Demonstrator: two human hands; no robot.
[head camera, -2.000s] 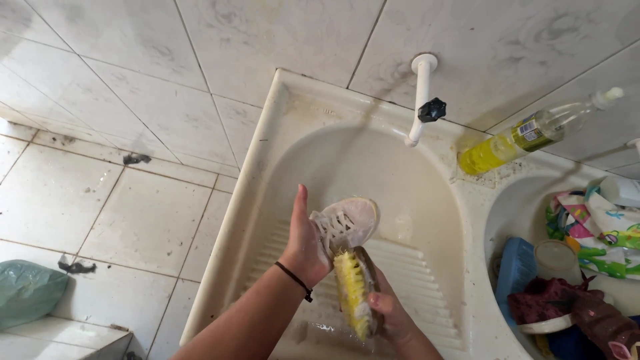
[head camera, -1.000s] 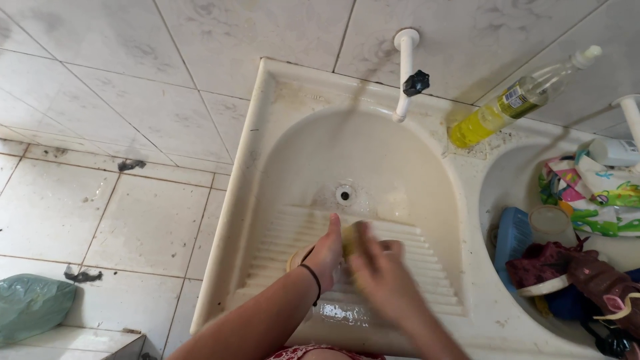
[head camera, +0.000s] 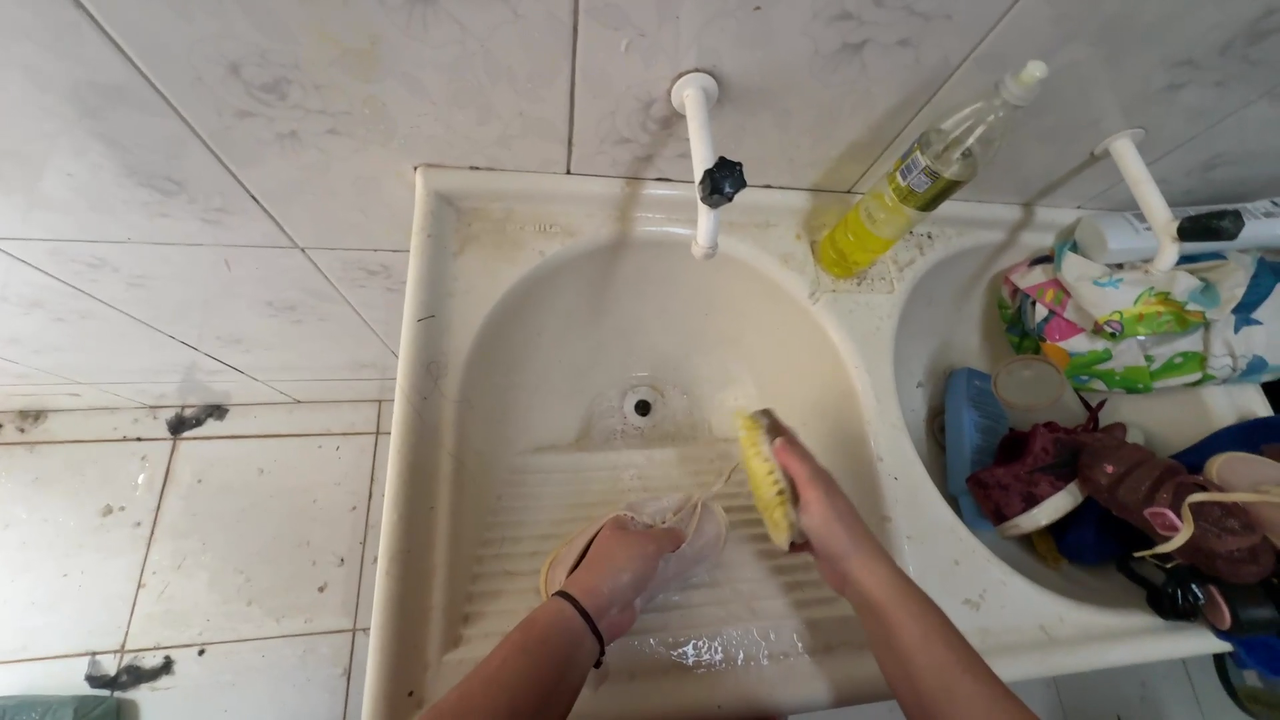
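Note:
My left hand (head camera: 625, 565) holds a small pale shoe (head camera: 690, 550) down on the ribbed washboard slope (head camera: 510, 500) of the left laundry sink basin; a lace trails from it toward the brush, and the hand hides part of the opening. Just right of the shoe, my right hand (head camera: 820, 510) grips a scrubbing brush (head camera: 765, 480) with yellow bristles, held on edge with the bristles facing left. Brush and shoe are apart. Water glistens on the ridges below the shoe. Beyond both hands lies the drain (head camera: 642, 406).
A white tap (head camera: 703, 150) with a black knob overhangs the basin. A bottle of yellow liquid (head camera: 880, 215) stands on the rim. The right basin (head camera: 930, 300) holds a blue brush (head camera: 970, 430), several shoes (head camera: 1180, 490), a patterned cloth (head camera: 1150, 310) and a white bottle (head camera: 1110, 238).
Two seconds ago both hands held the shoe and brush together, raised, with the sole in view. Now the shoe is down on the ridges and the brush has moved off to its right.

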